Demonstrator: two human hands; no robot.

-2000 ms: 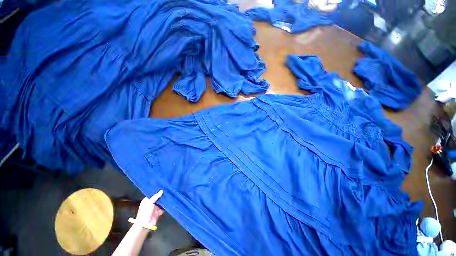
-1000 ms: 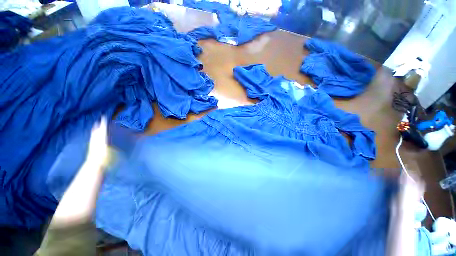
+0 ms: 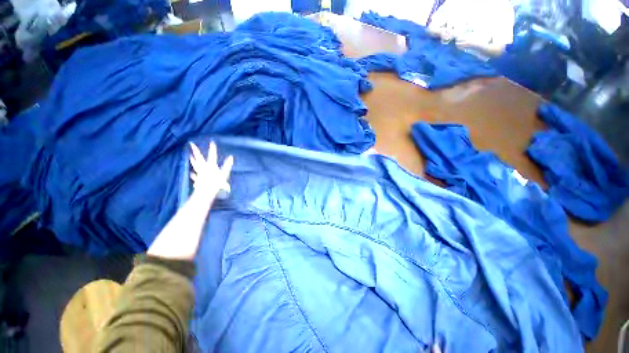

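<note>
A tiered denim dress point(image 3: 324, 255) lies spread in front of me, its skirt turned up so the paler wrong side and its gathered seams show. The sleeves and bodice point(image 3: 496, 183) extend to the right. My left hand point(image 3: 209, 176) is flat near the hem at the skirt's left end, fingers spread, not closed on cloth. Of my right hand point(image 3: 436, 349) only what looks like fingertips shows at the bottom edge, over the skirt; the rest is out of the picture.
A large heap of blue dresses point(image 3: 158, 117) lies at left, touching the skirt. More blue garments lie at the far side point(image 3: 441, 58) and at right point(image 3: 583, 165) on the brown table point(image 3: 476, 103). A round wooden stool point(image 3: 86, 314) stands below the left edge, partly behind my sleeve.
The skirt has gone from right side up to showing its paler inside. My left hand has moved up from the lower hem and opened. My right hand has nearly left the picture.
</note>
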